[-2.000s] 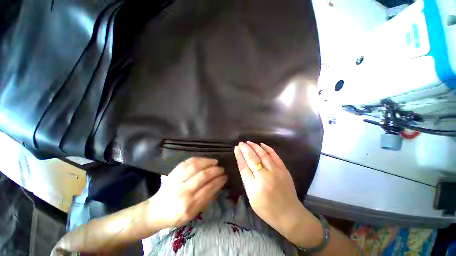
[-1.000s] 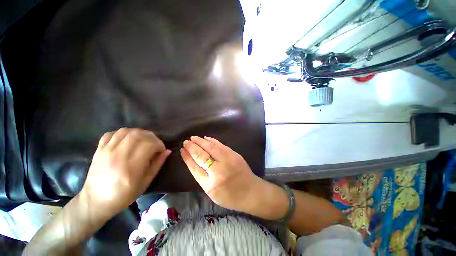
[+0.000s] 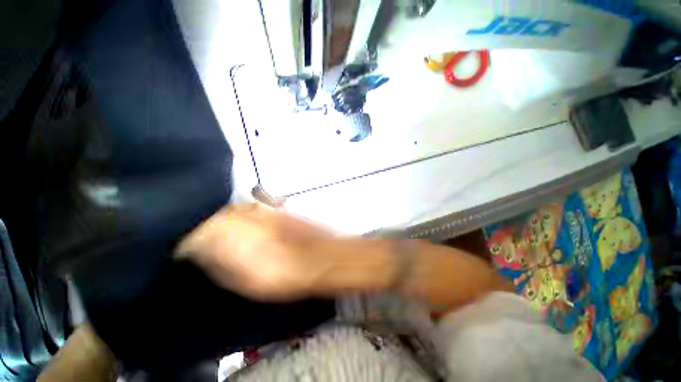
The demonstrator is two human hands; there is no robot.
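Matte navy-black cloth lies over the left side and hangs toward my lap, with a shiny dark leather-like panel beside it at the left. My right hand is motion-blurred and lies over the dark cloth near its right edge. Its grip is too blurred to tell. Of my left arm only a piece of forearm shows at the bottom left; the hand itself is hidden by the material.
The white sewing machine with blue JACK lettering stands at the top, its needle area right of the cloth. Red and yellow scissor handles lie under the arm. A dark block sits near the table's front edge, above butterfly-patterned cloth.
The brown panel with the slit no longer lies flat; dark matte cloth now covers much of it. Both hands have left the slit, and my left hand has gone out of sight. The view has shifted right.
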